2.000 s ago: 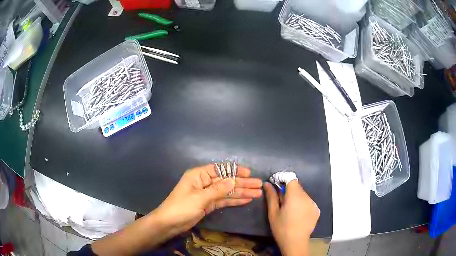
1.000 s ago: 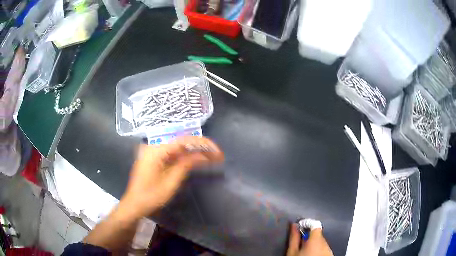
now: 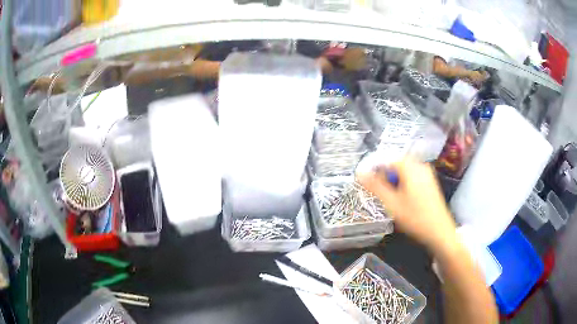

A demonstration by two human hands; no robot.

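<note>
My right hand (image 3: 402, 193) is raised over the clear box of silver pins (image 3: 349, 205) at the centre right. Its fingers are closed around a small blue-ended tool (image 3: 392, 177); the rest of the tool is hidden. The white wrap at the fingertips is blurred. My left hand is out of the picture. Another clear box of silver pins (image 3: 374, 292) stands nearer, at the bottom right. A third box of pins (image 3: 262, 231) stands left of the centre one. A box at the bottom left (image 3: 104, 311) is cut off by the edge.
A white paper strip (image 3: 313, 262) bears a black rod and a white rod. Green-handled pliers (image 3: 111, 280) and two pale rods lie left. A red tray (image 3: 95, 239) and fan (image 3: 87, 177) stand behind. A shelf edge (image 3: 285, 33) crosses the top. A blue lid (image 3: 515, 269) is right. Other people's arms show behind.
The view has swung up and right. My right hand has risen from the near table edge to over the pin boxes. My left hand, earlier near the left box, has left the picture.
</note>
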